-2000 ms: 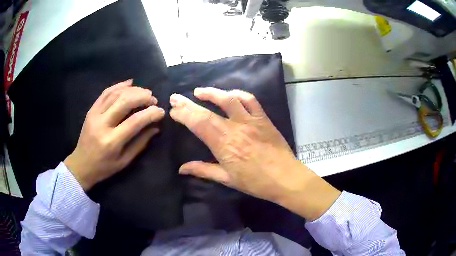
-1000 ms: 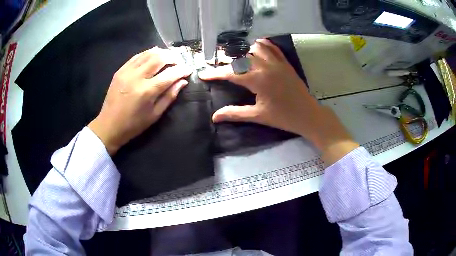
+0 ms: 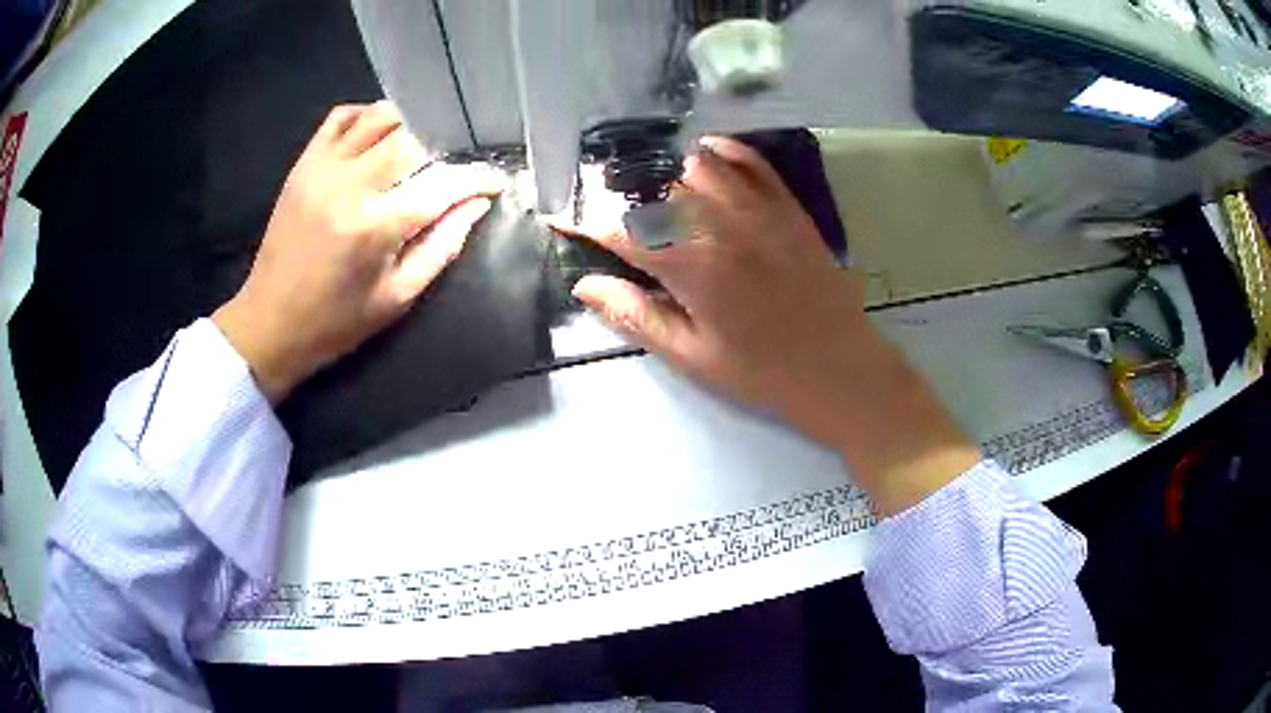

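A large black garment panel [image 3: 153,237] lies across the left of the table and under the machine head. A smaller dark pocketing piece [image 3: 797,174] shows beyond my right hand. The white sewing machine [image 3: 822,70] stands over the cloth, its needle area brightly lit. My left hand [image 3: 356,244] lies flat on the panel, fingertips just left of the needle area. My right hand [image 3: 739,279] lies on the smaller piece, fingers spread, beside a dark round attachment [image 3: 641,167]. The needle tip and presser foot are hard to make out.
Thread snips [image 3: 1136,365] with green and yellow handles lie at the right. A printed ruler [image 3: 599,557] runs along the front table edge. A lit screen [image 3: 1126,98] is on the machine head. A red-lettered strip [image 3: 11,153] is at far left.
The cloth has gone from the front of the table to under the machine head, and its front edge has moved further away, baring more table. Both hands have moved with it to the needle area.
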